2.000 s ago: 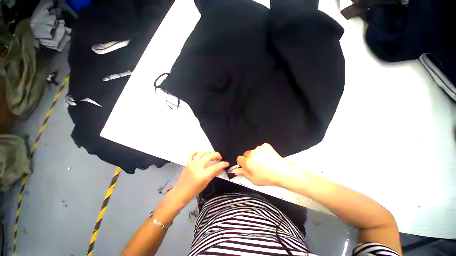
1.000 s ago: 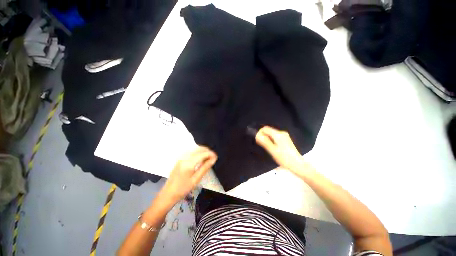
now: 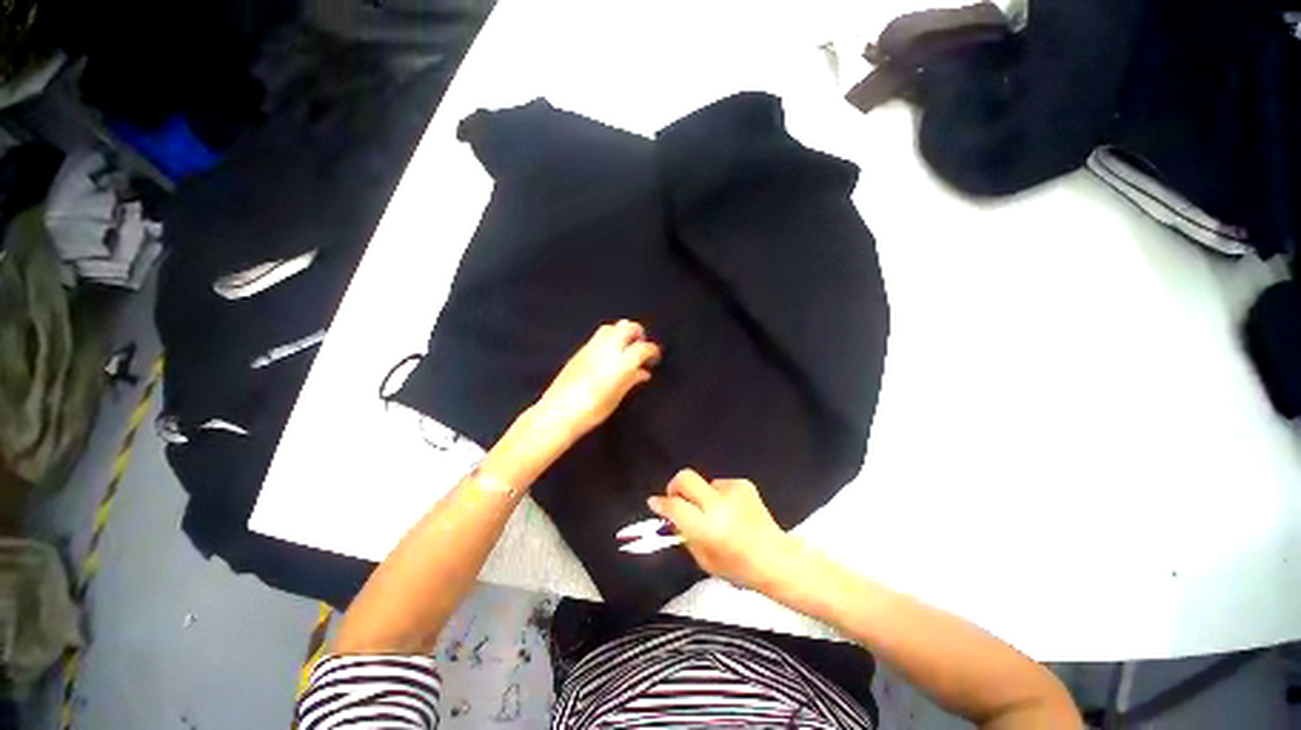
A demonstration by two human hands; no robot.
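Note:
Black shorts [image 3: 571,271] lie spread on the white table, with one corner at the table's front edge. A black cord loop [image 3: 402,377] sticks out at their left edge. My left hand [image 3: 606,374] is on the middle of the cloth, fingers bent together; it appears to pinch the cloth, but the fingertips are partly hidden. My right hand [image 3: 721,525] holds small silvery thread snips [image 3: 651,536] over the lower part of the shorts, blades pointing left.
The white table [image 3: 1027,428] reaches far to the right. Dark garments with a white edge [image 3: 1170,200] and a brown piece [image 3: 935,43] lie at the far right. Black garments with white slits [image 3: 228,342] hang at the left. The grey floor has yellow-black tape.
My left hand has moved up onto the middle of the shorts. My right hand has come down toward the near edge, and the snips now show clearly. The shorts sit lower and further left in view.

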